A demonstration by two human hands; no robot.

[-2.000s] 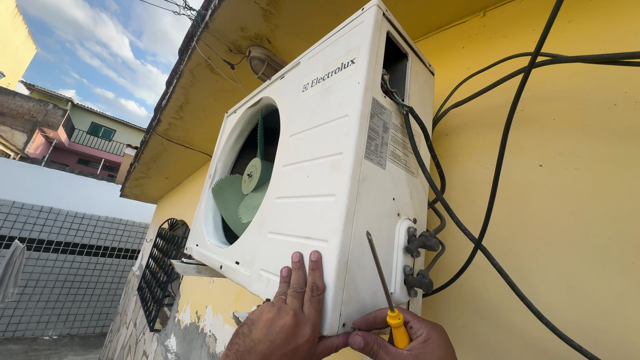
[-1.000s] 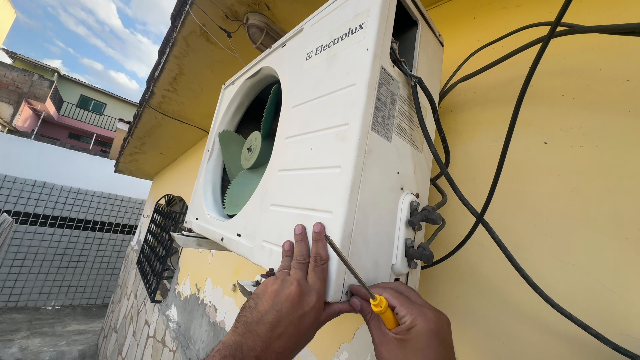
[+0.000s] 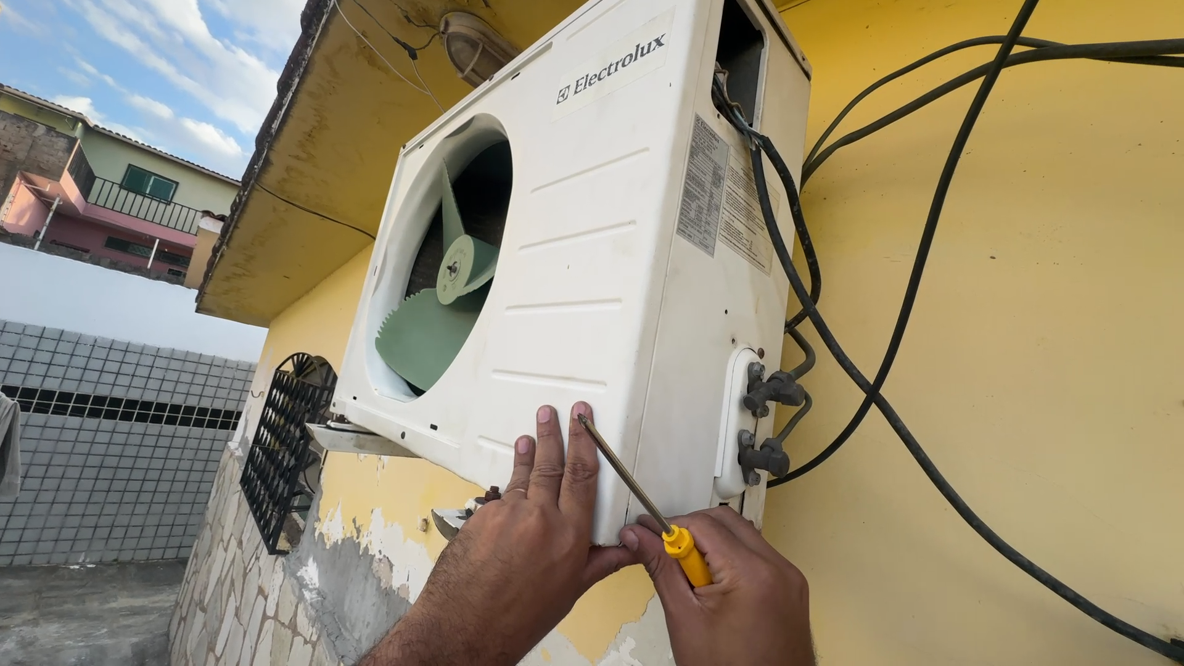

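Note:
A white Electrolux outdoor air-conditioner unit [image 3: 578, 277] is mounted high on the wall, tilted in the view. Its round front opening has no grille over the green fan [image 3: 444, 305]. My left hand [image 3: 527, 527] lies against the lower front panel, fingers extended and thumb near the bottom corner. My right hand [image 3: 726, 583] is at that corner, holding a screwdriver with a yellow handle [image 3: 686, 555]; the shaft slants up-left and its tip appears near my left fingertips. The right fingertips touch the unit's bottom edge; whether they pinch anything small is hidden.
Black cables [image 3: 911, 439] run from the open side compartment [image 3: 740, 55] across the yellow wall. Two service valves [image 3: 772, 393] stick out of the unit's side. Below the unit are a metal bracket [image 3: 361, 439] and a black window grille [image 3: 289, 453]. A lamp [image 3: 476, 46] hangs under the eave.
The screwdriver has tipped from nearly upright to a leftward slant across the unit's corner. The fan blades have turned. My left hand stays on the front panel.

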